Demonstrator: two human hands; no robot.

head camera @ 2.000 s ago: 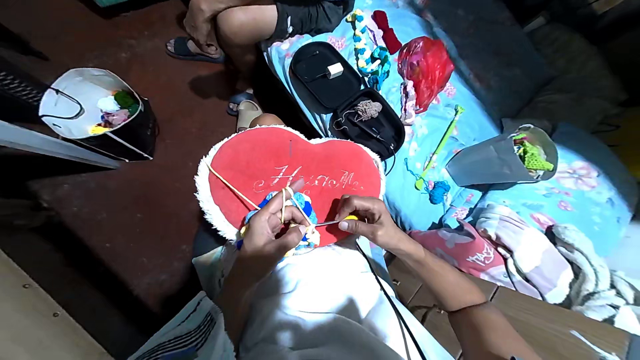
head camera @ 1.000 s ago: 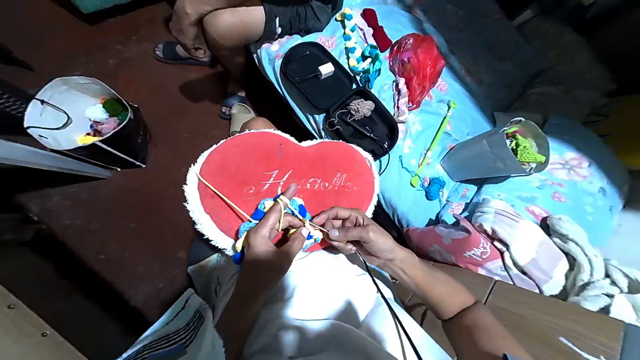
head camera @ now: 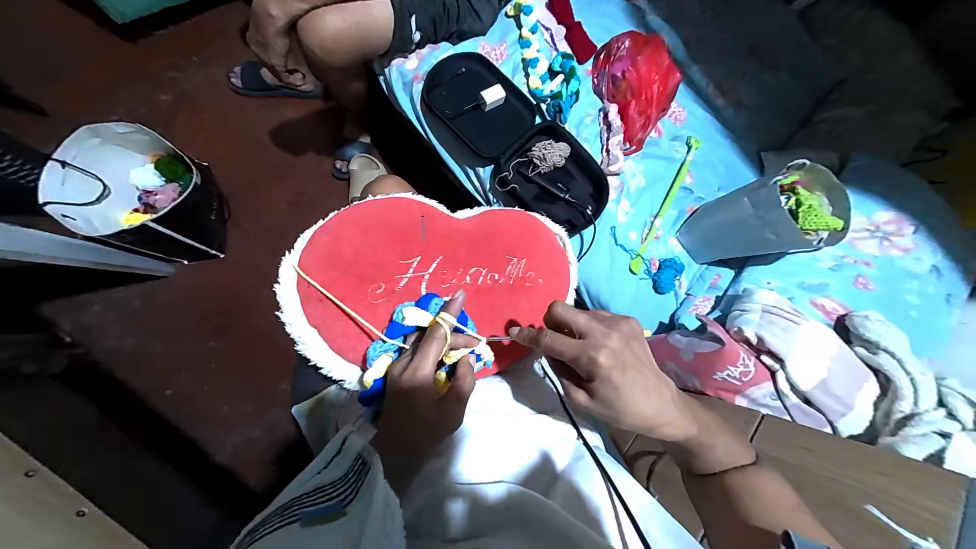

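My left hand [head camera: 427, 374] holds a crocheted piece [head camera: 395, 328] in blue, light blue, white and yellow yarn. Pale yellow yarn [head camera: 343, 306] loops round its raised index finger and runs up left across a red heart-shaped pillow [head camera: 488, 236] with white fluffy trim, which lies on my lap. Between the fingertips of my right hand [head camera: 602, 366] is a thin metal crochet hook [head camera: 499, 338], its tip at the right edge of the crocheted piece. The hook's handle is hidden in the hand.
A black zip case [head camera: 526, 191] with yarn, a red plastic bag [head camera: 637, 84], a green stick-like tool [head camera: 671, 191] and a grey bin [head camera: 736, 221] are on the floral bedding. A bag of yarn [head camera: 210, 221] stands at left. Another person's legs [head camera: 343, 38] are at the top.
My right hand has drawn back a little to the right from the crocheted piece, and the hook's shaft shows again. My left index finger is raised with yarn around it.
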